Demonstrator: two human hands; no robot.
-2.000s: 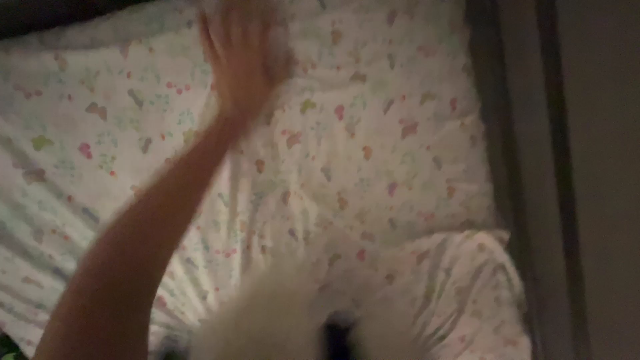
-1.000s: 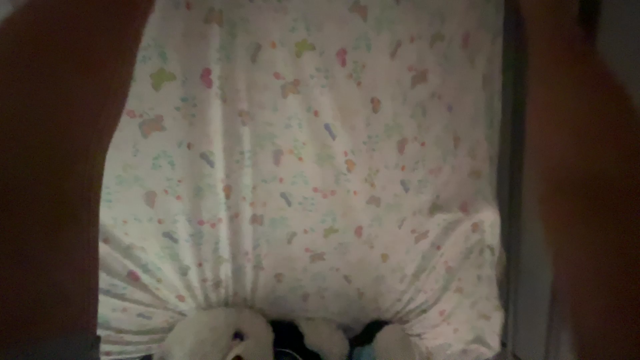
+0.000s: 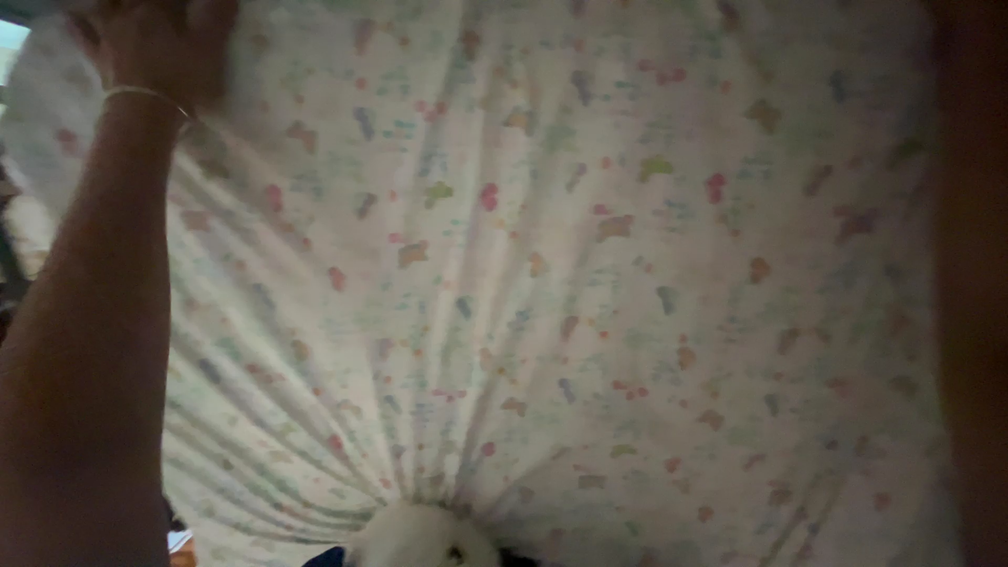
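A pale sheet with a small butterfly and flower print [image 3: 551, 260] fills most of the view. My left hand [image 3: 165, 47] is at the top left, on or just over the sheet's far left part, a thin bracelet [image 3: 150, 93] at its wrist. Its fingertips run out of view, so its grip cannot be told. My right arm [image 3: 972, 299] runs up the right edge, dark and blurred, and the right hand is out of view. At the bottom lies a white plush toy [image 3: 425, 539], partly cut off, with folds of the sheet fanning out from it.
Beyond the sheet's left edge, behind my left forearm, there are dim, blurred things and a bright patch [image 3: 12, 39] in the corner. A small orange item [image 3: 183, 557] shows low at the left, beside the sheet.
My left hand has come into view at the top left; one second ago only the forearms showed. The sheet now spreads wider, with longer folds toward the plush toy.
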